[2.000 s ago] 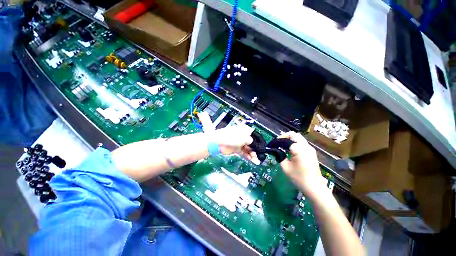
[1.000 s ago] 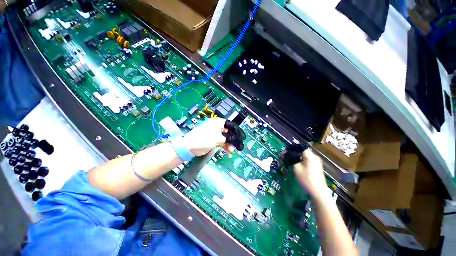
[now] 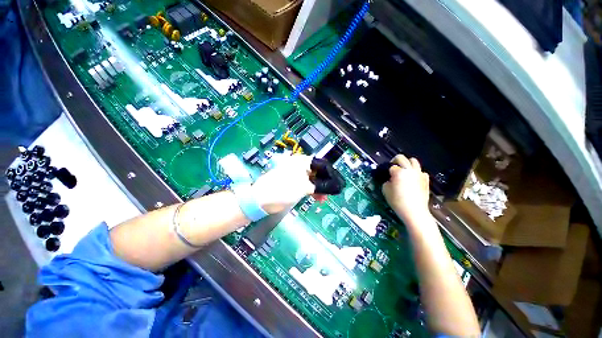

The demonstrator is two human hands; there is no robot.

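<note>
A large green circuit board (image 3: 264, 211), crowded with parts, lies between metal rails. My left hand (image 3: 287, 181) is over its middle, with black finger cots on curled fingers; whether it holds a small part is hidden. My right hand (image 3: 404, 188) is at the board's far edge by the rail, black fingertips pointing down and left; I cannot tell whether a part is between them. A light blue strap (image 3: 249, 201) is on my left wrist, with a blue cord (image 3: 211, 148) running from it.
A black tray (image 3: 422, 99) with small white pieces lies behind the far rail. An open carton (image 3: 472, 214) of white pieces is at the right. Black cylinders (image 3: 39, 191) stand on a white surface at the left. Another green board (image 3: 99, 39) is at the upper left.
The two hands have moved apart. My right hand has moved up to the board's far edge. The view has shifted, so the board and tray sit differently in the picture.
</note>
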